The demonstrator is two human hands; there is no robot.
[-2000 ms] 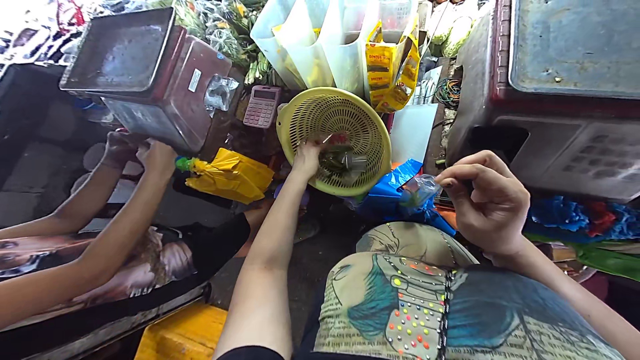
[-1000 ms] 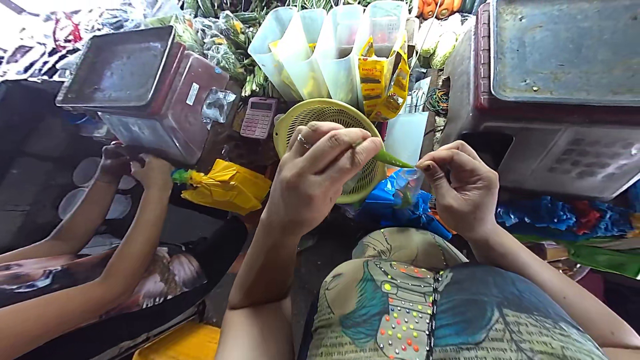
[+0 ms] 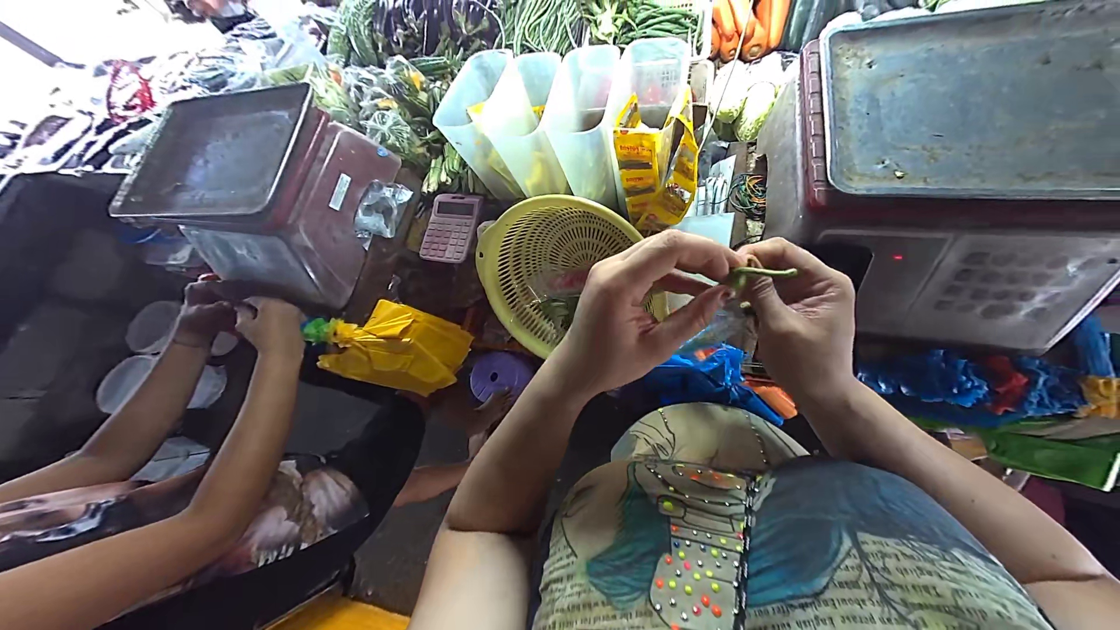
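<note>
My left hand (image 3: 652, 306) and my right hand (image 3: 801, 311) meet at the centre right, fingertips pinched together. Between them is a thin green stem (image 3: 766, 271), perhaps of a chili or a bean; its curved end sticks out over my right thumb. Partly behind my left hand sits a yellow-green plastic colander (image 3: 512, 271), with some green pieces and clear plastic inside that I cannot name. Under my hands a clear plastic bag (image 3: 722, 325) shows in part, above blue plastic bags (image 3: 700, 378).
Behind the colander stand clear plastic holders (image 3: 582, 131) and a pink calculator (image 3: 451, 229). A scale (image 3: 962, 280) with a metal tray (image 3: 971, 105) is at right, another (image 3: 219, 157) at left. A co-worker's hands (image 3: 241, 319) are at far left, near yellow plastic bags (image 3: 402, 346). Vegetables lie behind.
My left hand was in the colander, then rose beside my right hand with a green pod-like piece between them. Now the hands touch and less of that piece shows.
</note>
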